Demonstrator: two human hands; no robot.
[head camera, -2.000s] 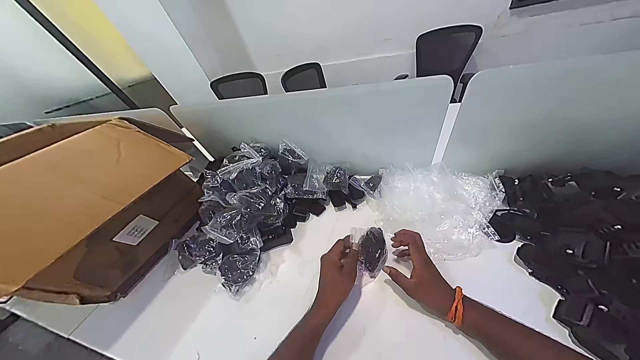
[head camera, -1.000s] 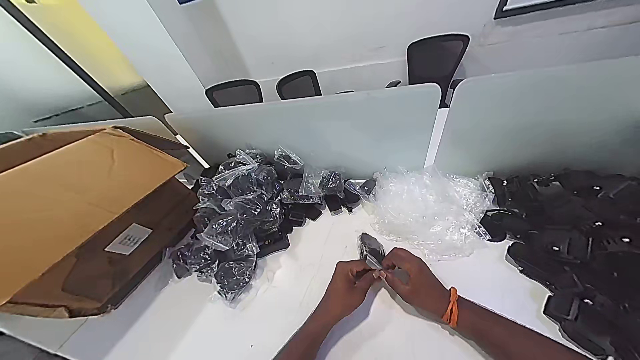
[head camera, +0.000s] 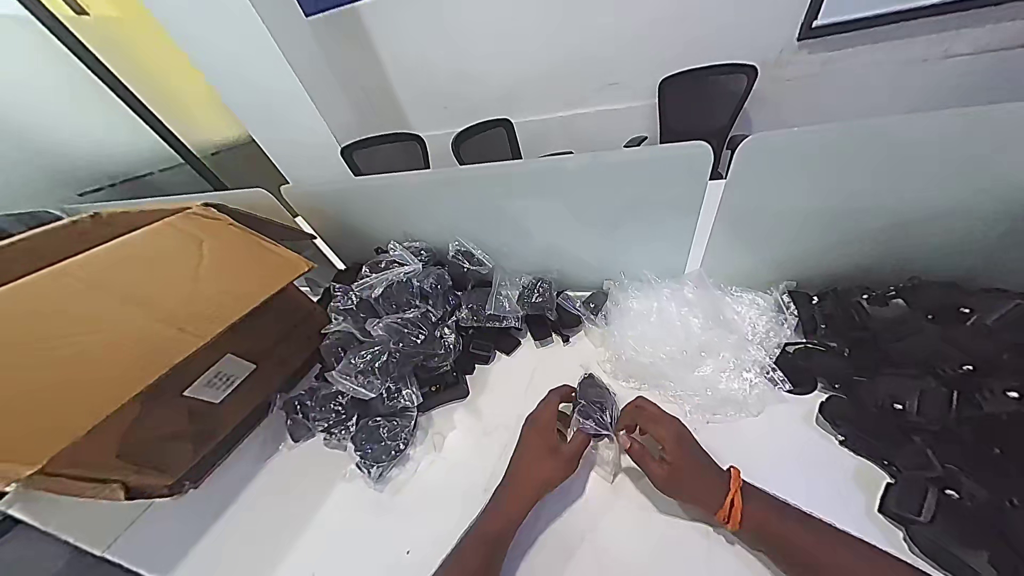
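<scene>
A clear plastic bag with a dark item inside (head camera: 596, 406) is held upright between my hands over the white table (head camera: 344, 524). My left hand (head camera: 548, 440) grips its left side with thumb and fingers. At its right edge, my right hand (head camera: 668, 452), with an orange band at the wrist, pinches the plastic. Beyond them lies a heap of clear plastic bags (head camera: 696, 344). Left of my hands is a pile of bagged black items (head camera: 400, 328), with some unbagged black pieces beside it. Many loose black plastic parts (head camera: 944, 400) spread over the right side.
An open cardboard box (head camera: 144, 320) bearing a white label stands at the left of the table. Frosted divider panels (head camera: 512, 220) run along the back edge, with several black mesh chairs (head camera: 704, 104) behind them.
My fingers were close together at the bag's lower end one second ago; now they are apart on either side of it, and more of the bag shows.
</scene>
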